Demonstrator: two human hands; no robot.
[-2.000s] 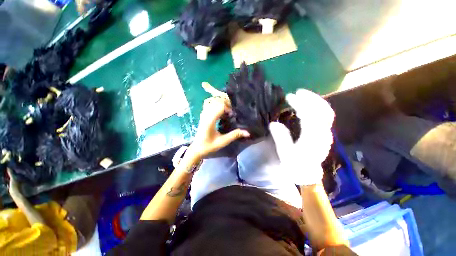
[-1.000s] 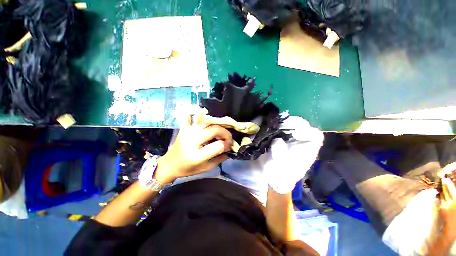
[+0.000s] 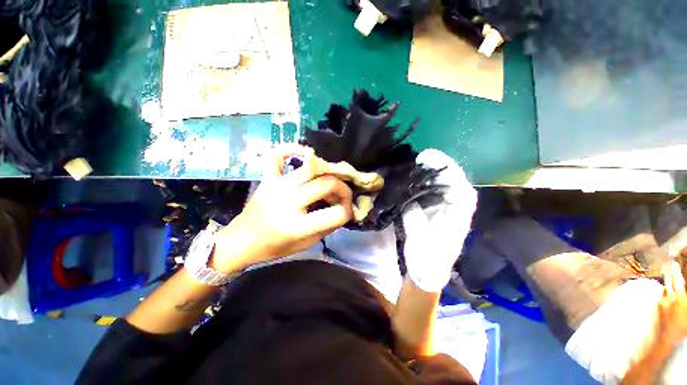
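A black layered piece with pointed strips is held above my lap at the bench's front edge. A cream projection sticks out of it towards my left hand. My bare left hand has a pale wristband and grips the projection side with bent fingers. My right hand, in a white glove, holds the piece's right side; its fingertips are partly hidden behind the black strips. A cardboard work mat with brown stains lies on the green bench, with a small pale oval dish on it.
A heap of black pieces is at the bench's left. A cream block lies near the edge. More black pieces sit by a second cardboard mat. A grey panel is right. A blue stool and another person's gloved hand show below.
The view has swung down and straightened along the bench. The black piece has turned so its cream projection faces my left hand, which has shifted from the piece's side onto that projection.
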